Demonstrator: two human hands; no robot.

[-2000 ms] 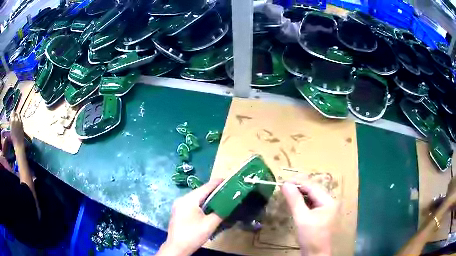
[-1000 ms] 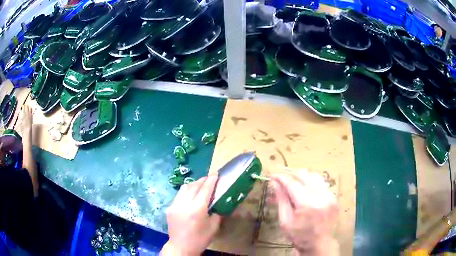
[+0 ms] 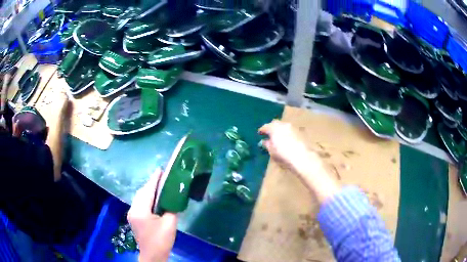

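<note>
My left hand (image 3: 151,220) holds a glossy green housing (image 3: 176,187) by its lower end, tilted up on edge, its pale rim on the left and a dark part at lower right. My right hand (image 3: 279,140) is stretched out over the left edge of the cardboard mat (image 3: 327,204). Its fingertips are bent together around something small and green, partly hidden and blurred; it looks like an insert. Several small green inserts (image 3: 233,157) lie loose on the green bench between the hands. The thin stick is not visible.
A heap of green and black housings (image 3: 256,38) runs along the back, with a grey upright (image 3: 303,61) before it. One housing (image 3: 134,111) lies at left. A person's arm (image 3: 60,128) is at far left. A blue bin (image 3: 100,230) is below the bench edge.
My view has swung left. My left hand has moved left with the housing and turned it more upright. My right hand has left the housing and reached forward to the inserts; the stick is out of sight.
</note>
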